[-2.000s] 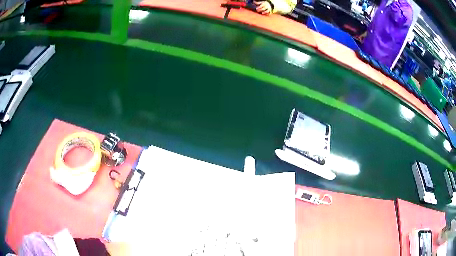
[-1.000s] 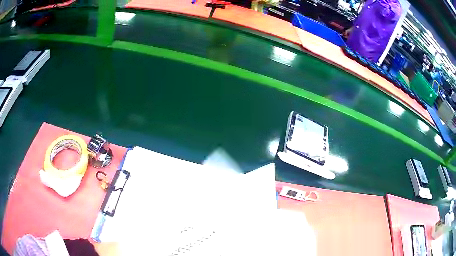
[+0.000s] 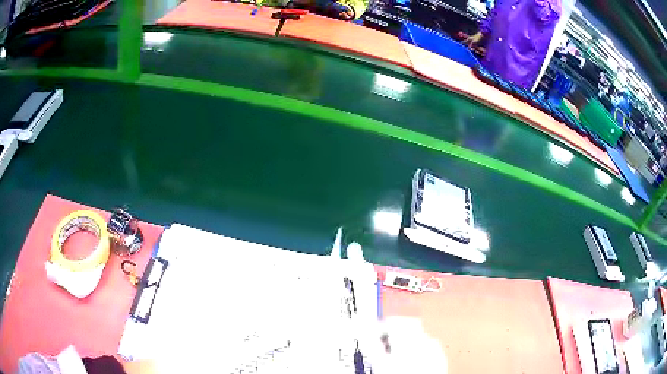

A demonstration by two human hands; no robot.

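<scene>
White record sheets (image 3: 241,285), heavily overexposed, lie on a clipboard with a dark clip (image 3: 148,291) at its left end. A thin white edge (image 3: 338,242) stands up at the sheets' far side beside a rounded white tip (image 3: 355,252); I cannot tell whether it is a gloved finger. Dark marks show on the sheets' right part. My left sleeve and wrist (image 3: 139,367) enter at the bottom left; the hand blends into the white. A blurred white shape (image 3: 413,347) at the sheets' lower right may be my right hand; its fingers are not distinguishable.
Yellow tape roll (image 3: 80,241), white tissue (image 3: 75,277), metal counter (image 3: 124,230) and small hook (image 3: 130,272) are left. A small white device (image 3: 412,282) lies right. An e-reader in a white tray (image 3: 443,212) sits on the green surface (image 3: 241,161); others flank it. A person in purple is beyond.
The view has shifted, so the bench items appear further left. The raised white piece beyond the sheets has become a thin edge. Dark marks now show at the sheets' right; the white shape there has shrunk.
</scene>
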